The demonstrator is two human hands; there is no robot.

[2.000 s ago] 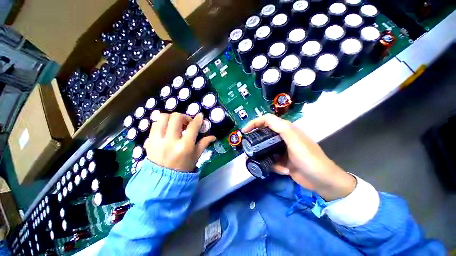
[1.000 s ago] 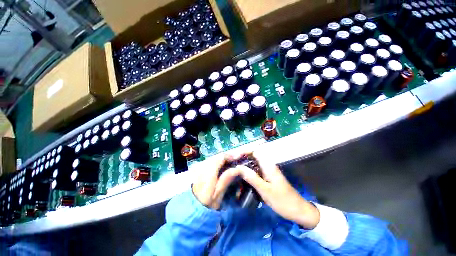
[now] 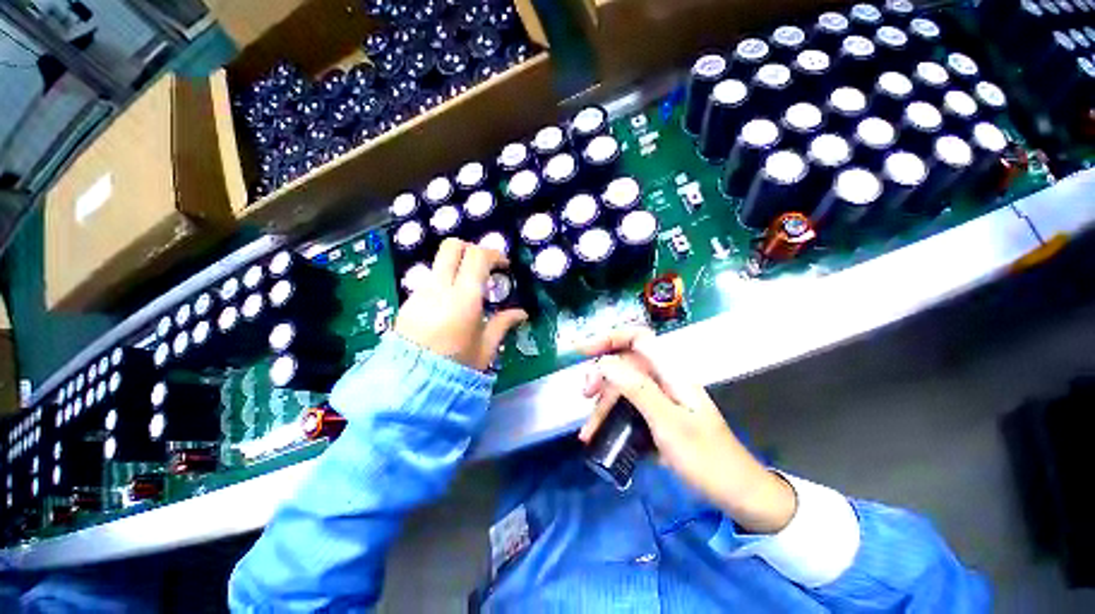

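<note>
My left hand (image 3: 450, 309) is over the green circuit board (image 3: 546, 330) in front of me, its fingers around a black capacitor with a round silvery top (image 3: 497, 288) that stands among the others there. The capacitor's lower end is hidden. My right hand (image 3: 672, 432) is over the near edge of the rail and holds a black cylindrical capacitor (image 3: 618, 445) with pale print, tilted downward. Whether it holds more than one I cannot tell. Rows of black capacitors with white tops (image 3: 593, 246) stand on the board. A copper coil (image 3: 664, 296) sits at the board's near right corner.
The white-silver conveyor rail (image 3: 841, 296) runs between me and the boards. More boards with capacitors stand to the right (image 3: 857, 187) and left (image 3: 282, 338). Behind them are an open carton of dark capacitors (image 3: 402, 140) and a closed carton with a white label (image 3: 138, 198).
My hands were together in front of my body a second ago. Now they are apart: my left hand has moved up onto the board with a capacitor, and my right stays low with another.
</note>
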